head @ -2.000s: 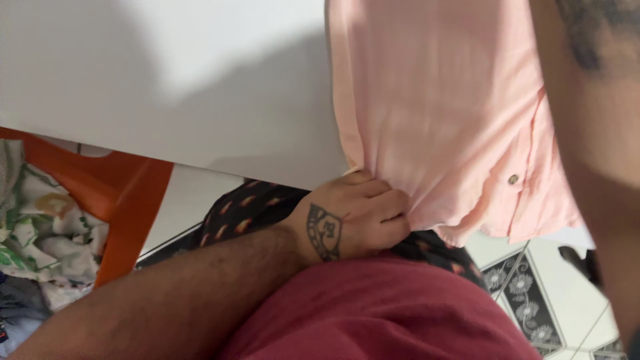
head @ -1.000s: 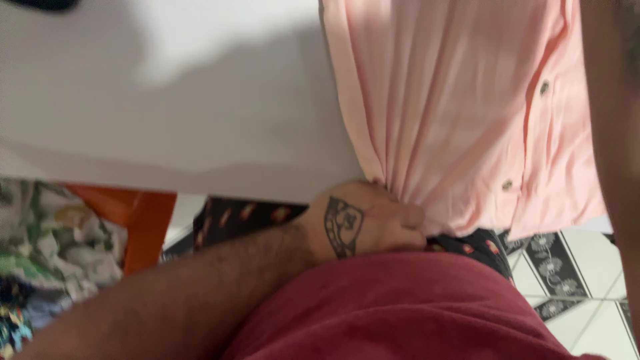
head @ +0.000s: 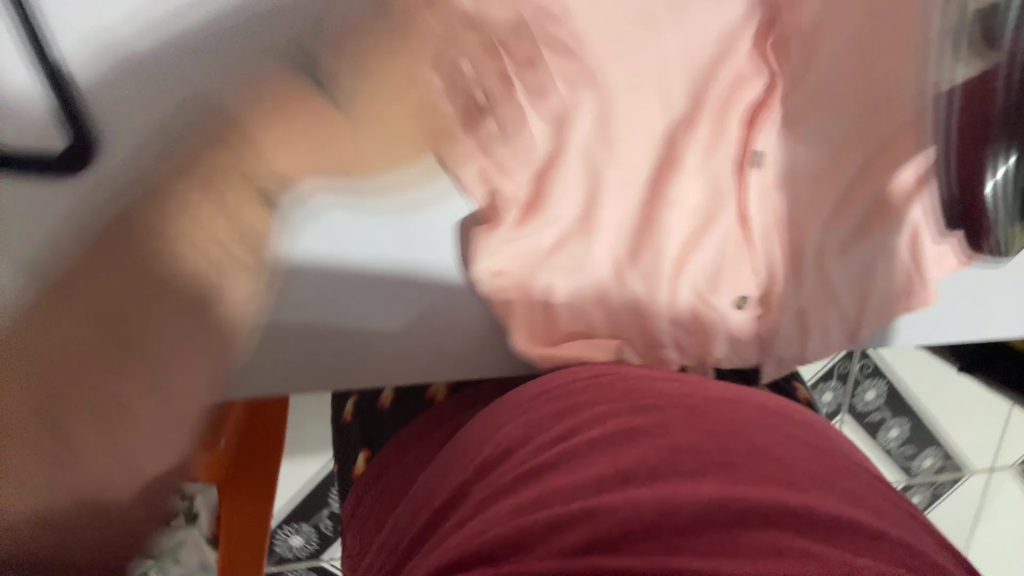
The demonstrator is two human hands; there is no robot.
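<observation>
A pink button-up garment (head: 640, 200) lies wrinkled over a white surface, its buttoned strip running up and down. Strongly blurred, my left hand (head: 360, 104) reaches across from the left, with its fingers at the garment's upper left part; whether they grip the cloth cannot be told. My right hand is outside the view. At the right edge, a glossy dark red and black object with a silvery rim (head: 988, 168), possibly a clothes iron, is partly cut off beside the garment.
A black bent bar (head: 76, 144) shows at the upper left on the white tabletop (head: 360, 320). Below the front edge are an orange plastic piece (head: 252, 480), patterned cloth (head: 184, 536) and floor tiles (head: 968, 432). My maroon shirt is against the edge.
My left hand has left the garment's bottom edge by my waist and moved up. The hem now lies loose and wrinkled. The right forearm is gone from view, and the glossy object has appeared.
</observation>
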